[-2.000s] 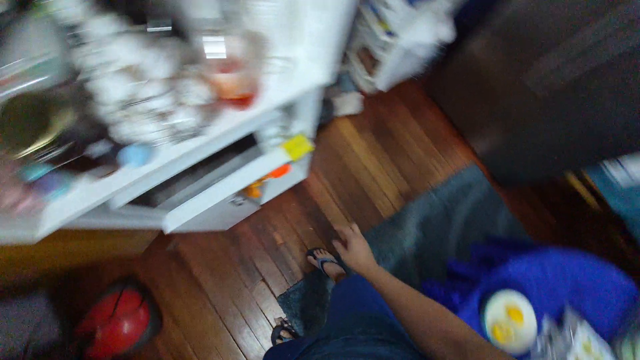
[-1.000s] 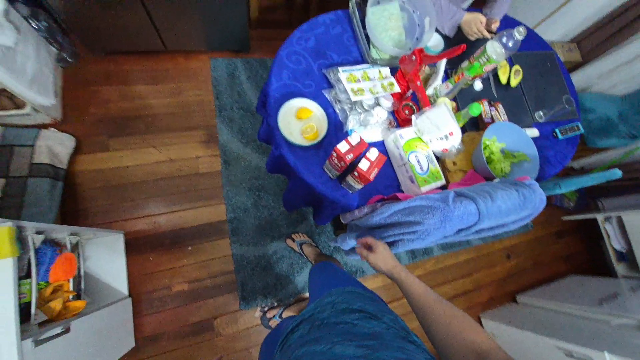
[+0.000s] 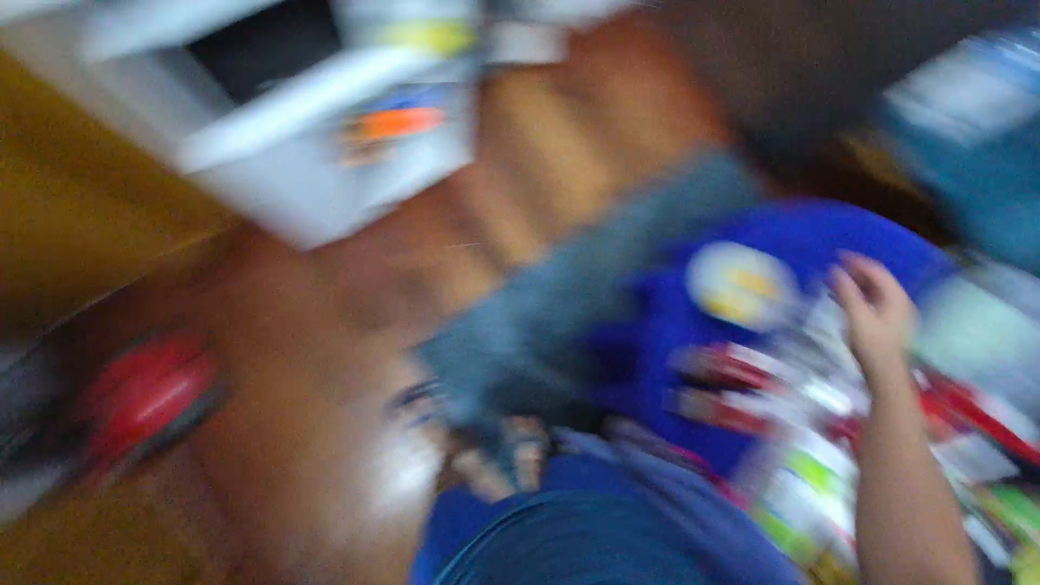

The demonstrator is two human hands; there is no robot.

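My right hand [image 3: 879, 309] reaches over the round table with a blue cloth [image 3: 845, 223], its fingers bent and apart, with nothing visible between them. Just left of it is a white plate [image 3: 741, 284] with yellow pieces on it. Clear plastic packaging [image 3: 825, 325] lies beside and below the fingers; contact cannot be told through the blur. Nearer my body are red-and-white boxes [image 3: 731, 382] and a white-and-green package [image 3: 812, 479]. A pale container [image 3: 983, 325] stands right of the hand. My left hand is out of view.
A white cabinet [image 3: 325, 187] at the upper left has an open drawer or bin with orange things [image 3: 398, 122]. A grey-blue rug [image 3: 569, 301] lies on the wooden floor beside the table. A red rounded object [image 3: 150, 398] is at the far left. My feet are near the rug's edge.
The view has swung strongly. My right hand, low in front of my body beside the table one second ago, is now over the tabletop near the plate and packaging.
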